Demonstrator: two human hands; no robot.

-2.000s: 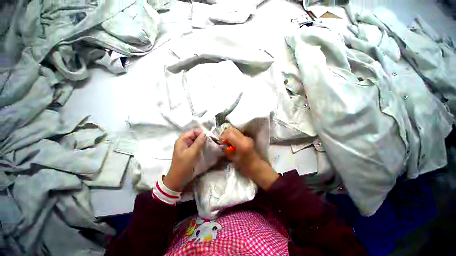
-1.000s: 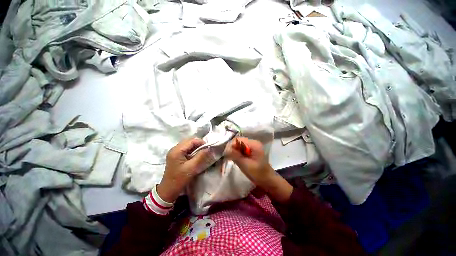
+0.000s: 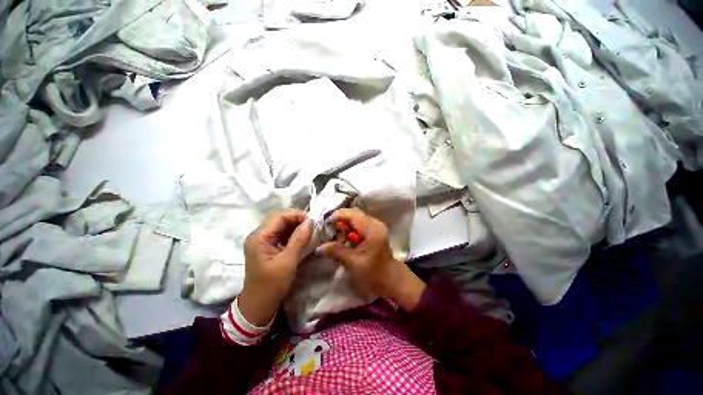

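Observation:
A white shirt lies crumpled on the table in front of me, its near part hanging over my pink checked apron. My left hand pinches a folded edge of the shirt between thumb and fingers. My right hand is closed around small orange-red thread snips, close to the right of my left fingertips at the bunched cloth. The snips' tip is hidden by the fingers and cloth.
Heaped pale garments lie on the left and on the right, where one hangs over the table's near edge. The white table top shows between them. Blue crates stand below the edge at the lower right.
Compared with one second ago, my right hand has moved left and in against the pinched cloth, near my left fingertips. The left hand has shifted slightly left and still pinches the shirt.

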